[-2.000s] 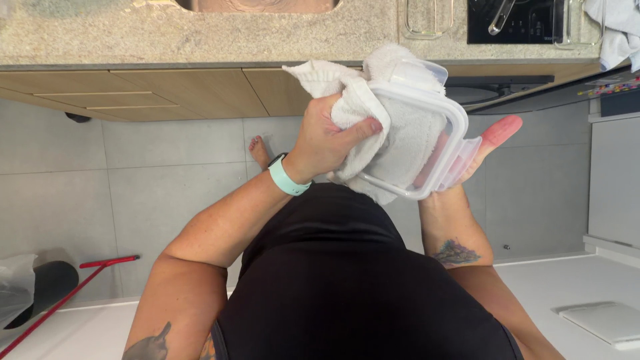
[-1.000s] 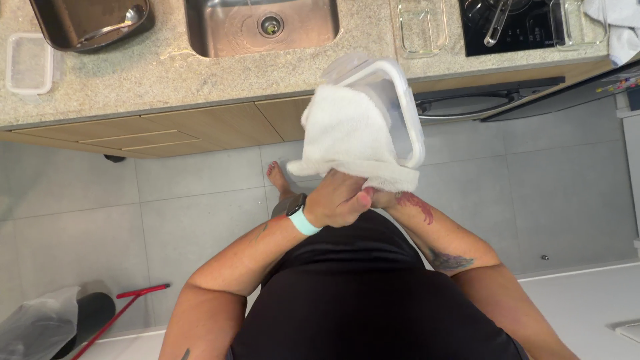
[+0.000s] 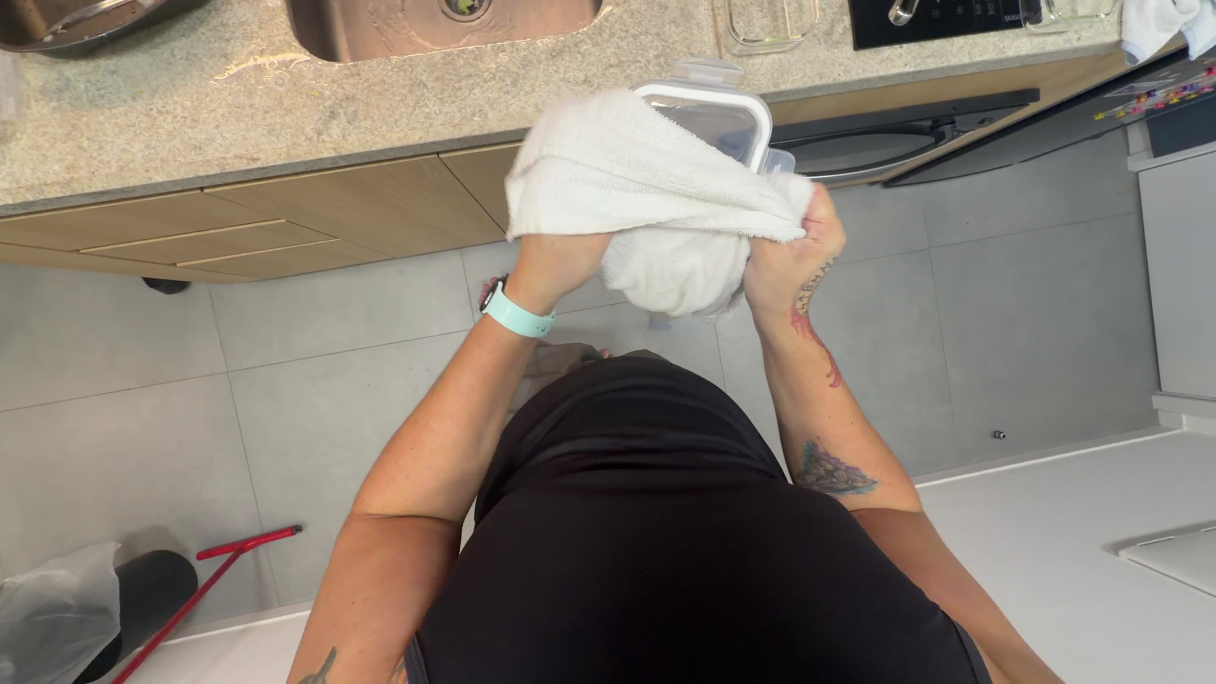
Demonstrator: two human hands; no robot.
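Observation:
A clear plastic lid with a white seal [image 3: 719, 125] and side clips is partly wrapped in a white terry towel [image 3: 636, 176], in front of the counter edge. My left hand [image 3: 562, 266], with a watch on a mint strap at its wrist, reaches under the left part of the towel; its fingers are covered by the cloth. On the right, my right hand [image 3: 796, 242] grips the bunched end of the towel beside the lid's lower clip. Whether its fingers also touch the lid cannot be seen. Part of the towel hangs down between my hands.
On the stone counter [image 3: 418, 104] are a steel sink [image 3: 380, 28], a dark pan [image 3: 76, 24] and glass containers [image 3: 771, 24] near a black cooktop [image 3: 931, 21]. Wooden drawers [image 3: 313, 214] and an oven door [image 3: 855, 147] lie below. A red squeegee [image 3: 223, 560] is at lower left.
The towel has shifted over the lid and now covers its left and lower parts. My hands, close together one second ago, are apart, the right one at the towel's right end.

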